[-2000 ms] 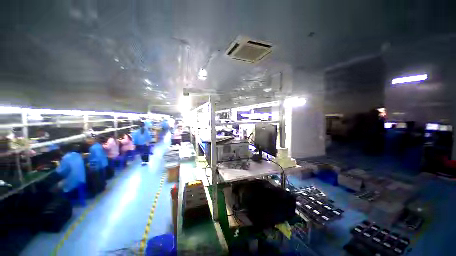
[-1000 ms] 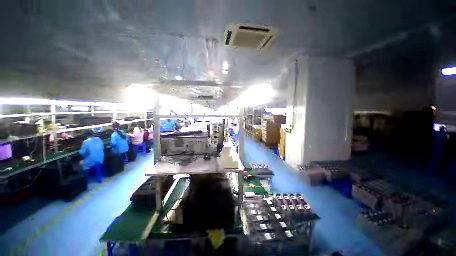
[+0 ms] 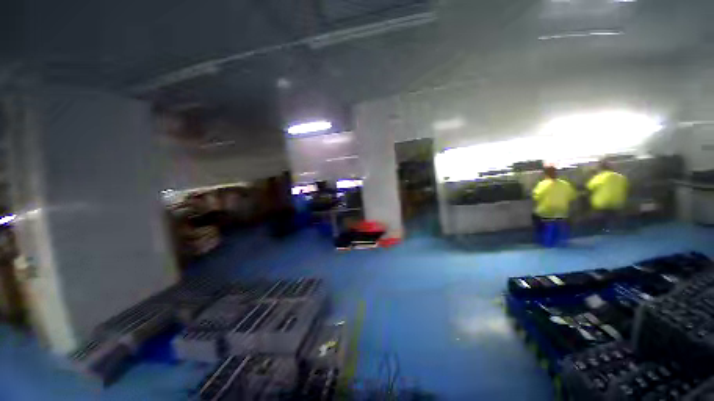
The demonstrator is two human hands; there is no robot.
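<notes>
Neither of my hands is in the picture. Nearest in front of me, grey stacks of trays stand on the blue floor at the lower left, with rows of small items on top. More stacks at the lower right include black trays with small pale items and grey trays. The picture is blurred, so the items in the trays cannot be made out.
A wide white pillar stands at the left. Red objects lie on the floor by a farther pillar. Two people in yellow tops are at a brightly lit bench at the back right. A yellow line runs along the floor.
The view has swung to the right. The shelf rack, green-topped benches and workers in blue have left the picture. The tray stacks, pillars and two people in yellow now show.
</notes>
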